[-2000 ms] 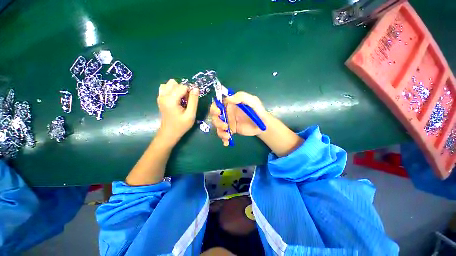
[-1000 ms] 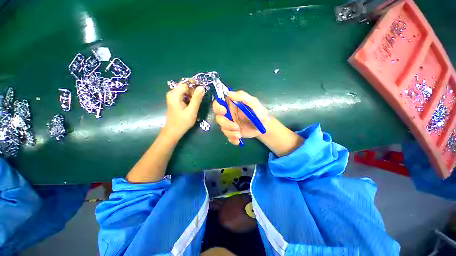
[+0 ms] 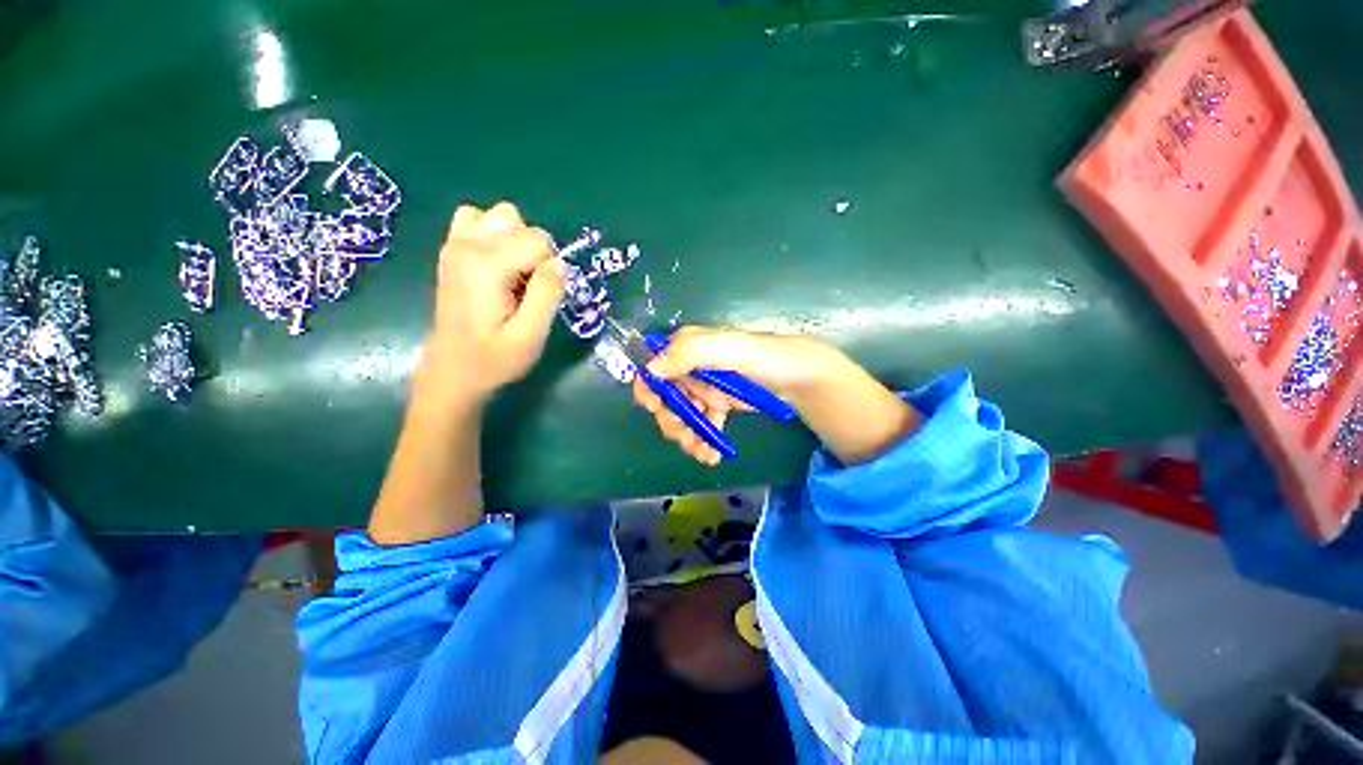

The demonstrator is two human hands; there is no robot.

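Observation:
My left hand (image 3: 501, 299) is closed on a silver parts frame (image 3: 588, 307), which sticks out to the right of its fingers above the green bench. My right hand (image 3: 715, 392) holds the blue-handled nippers (image 3: 700, 416) with the handles apart. The grey jaws point up and left and reach the lower end of the frame. Whether the jaws are shut on it I cannot tell. Tiny silver cut parts (image 3: 659, 283) lie on the bench just right of the frame.
A tangled heap of silver frames (image 3: 284, 247) lies to the left, with a single frame (image 3: 196, 277) and a small clump (image 3: 169, 362) beside it. Another silver heap (image 3: 45, 359) is at the far left. A pink-orange parts tray (image 3: 1167, 209) stands at the right.
The left hand has moved left and up a little. The frame now hangs lower, and the nippers have moved down and tilted more to the left. Small silver bits now show beside the frame.

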